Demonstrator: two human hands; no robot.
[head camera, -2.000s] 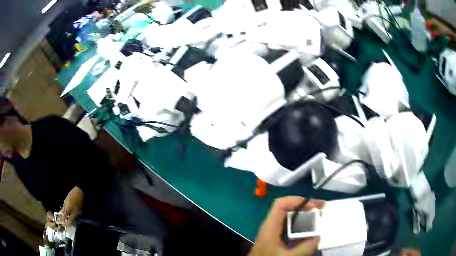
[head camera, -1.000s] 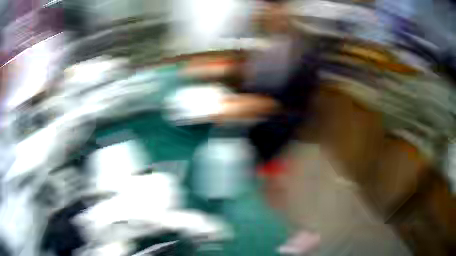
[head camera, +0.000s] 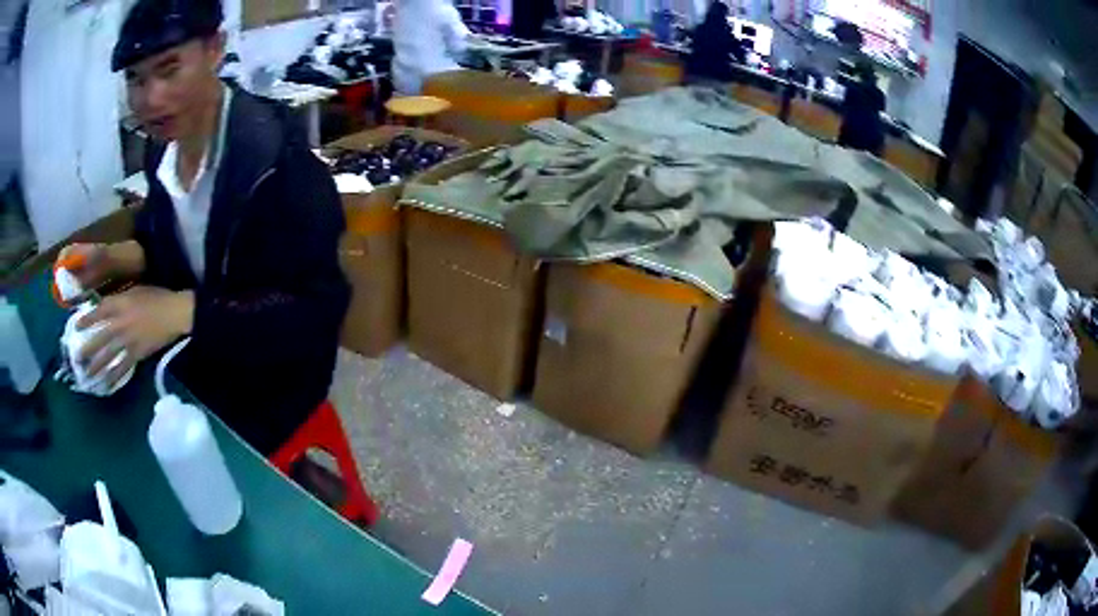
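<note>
Neither of my hands is in the picture. Nearest in front of me is the green table (head camera: 319, 556) at the lower left. White camera housings (head camera: 102, 566) lie at its near left, cut off by the picture's edge. A translucent white wash bottle (head camera: 195, 469) with a bent spout stands near the table's edge. A pink strip (head camera: 448, 570) lies at the table edge.
A coworker in a dark jacket (head camera: 283, 229) sits across the table, holding a white piece and an orange item (head camera: 69, 274). A red stool (head camera: 331, 451) stands beside them. Cardboard boxes (head camera: 831, 415) stand on the floor, some under a grey-green cloth (head camera: 674, 169), one full of white wrapped items (head camera: 897, 307).
The view has swung right, away from the camera pile, to the coworker and boxes. The hand and the camera it held two seconds ago are out of the picture.
</note>
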